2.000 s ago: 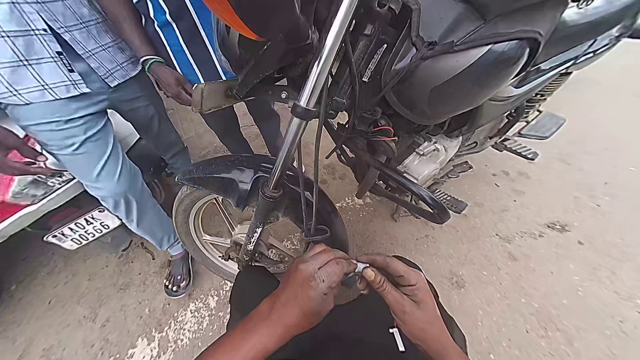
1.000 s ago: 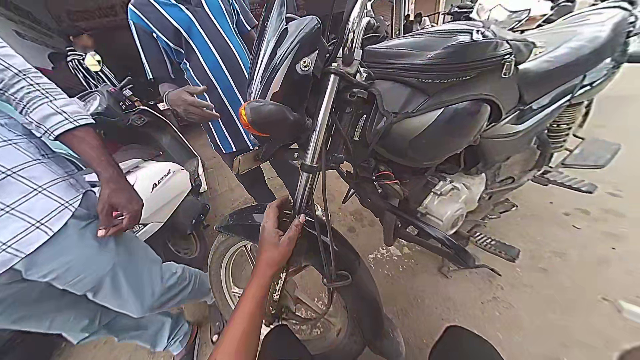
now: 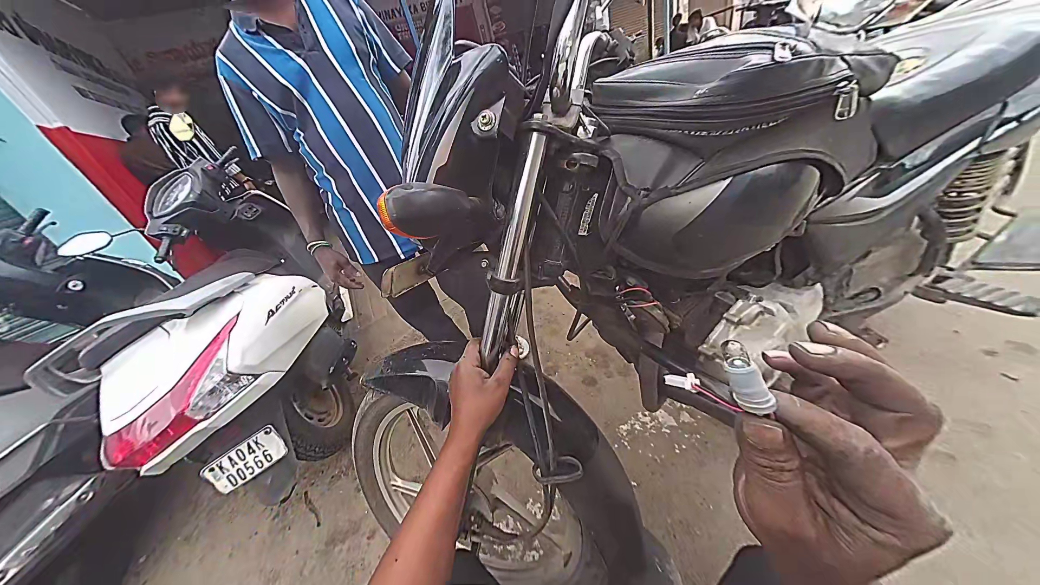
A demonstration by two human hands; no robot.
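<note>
My left hand (image 3: 481,388) is closed around the lower part of the motorcycle's chrome front fork tube (image 3: 520,219), just above the black front mudguard (image 3: 422,378). At the right, my right hand (image 3: 829,455) pinches a small bulb in a pale holder (image 3: 747,382) between thumb and finger, glass end up. A red wire with a white connector (image 3: 681,381) runs from beside the holder. The orange and black turn indicator (image 3: 426,213) sticks out to the left of the fork. Below it are the front wheel (image 3: 390,463) and black cables along the fork.
A white scooter (image 3: 276,325) with a red tail lamp stands at the left, near the front wheel. Behind the motorcycle's front stands a person in a striped shirt (image 3: 325,122). Another scooter (image 3: 81,284) is at the far left. The engine (image 3: 760,325) and footrest (image 3: 983,292) lie to the right.
My right hand, out of view a second ago, now shows at the right with the bulb and holder. My left hand stays at the fork. The person in the checked shirt has left the view.
</note>
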